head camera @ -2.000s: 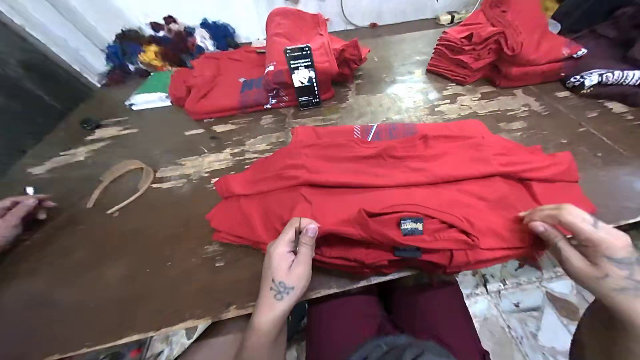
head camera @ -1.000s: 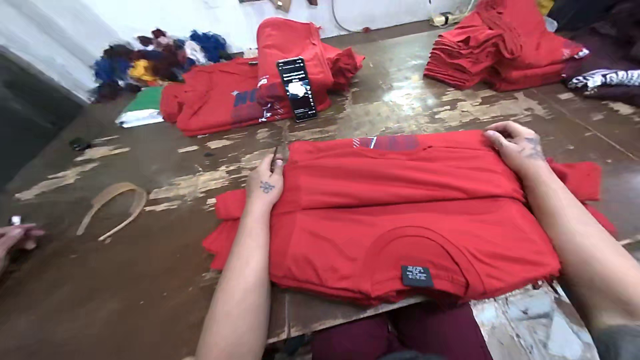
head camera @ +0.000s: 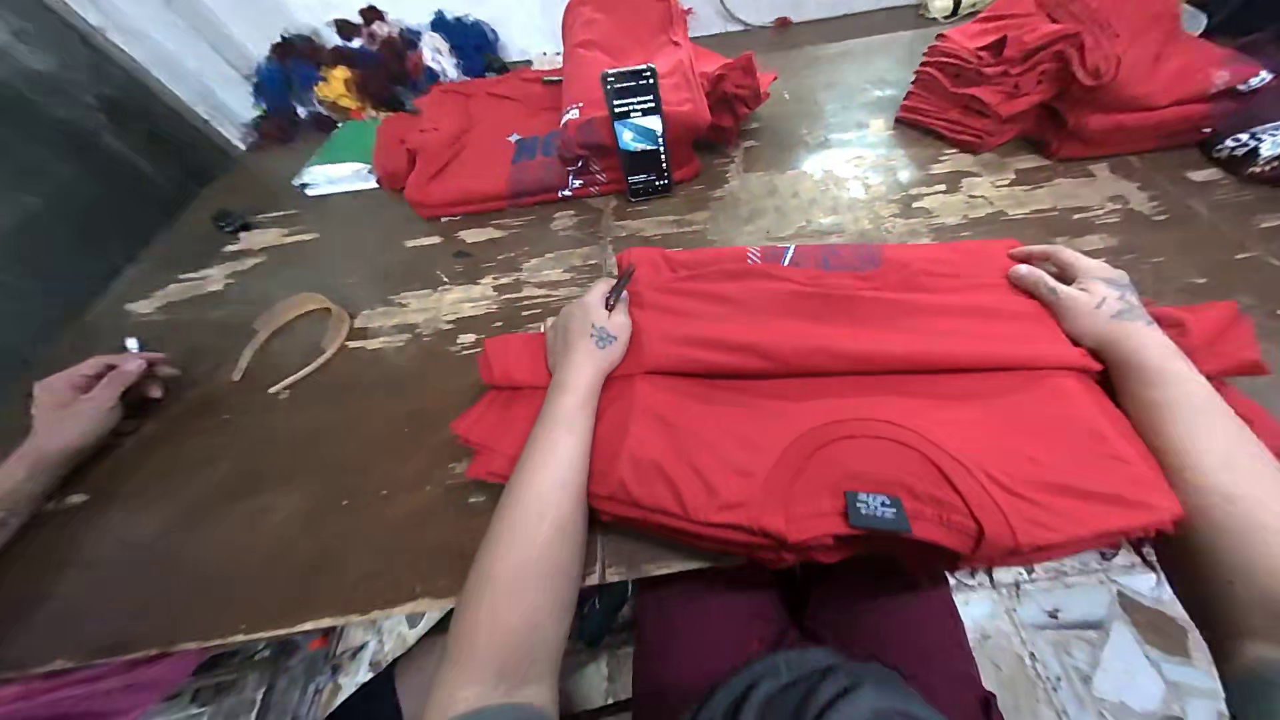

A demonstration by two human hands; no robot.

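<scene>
A red T-shirt (head camera: 880, 330) lies partly folded on other red shirts at the table's front edge, its round collar and dark neck label (head camera: 877, 511) toward me. My left hand (head camera: 590, 335) holds a small dark tool (head camera: 620, 287), too small to name, and rests on the shirt's left edge. At the right edge of the upper fold, my right hand (head camera: 1075, 290) grips the cloth, thumb and fingers on its top right corner. Part of a printed design (head camera: 820, 257) shows along the far edge. Sleeves of shirts stick out on both sides.
A smartphone (head camera: 637, 132) leans on a red shirt pile (head camera: 480, 150). Another red pile (head camera: 1080, 80) is at the back right, yarn-like bundles (head camera: 365, 75) at the back left. A tan headband (head camera: 300, 320) lies left, near another person's hand (head camera: 90, 400) holding something small and white.
Both hands have moved away from me to the shirt's far part. The collar, earlier bunched between my hands, now lies spread out flat. Since the middle frame my hands have barely moved.
</scene>
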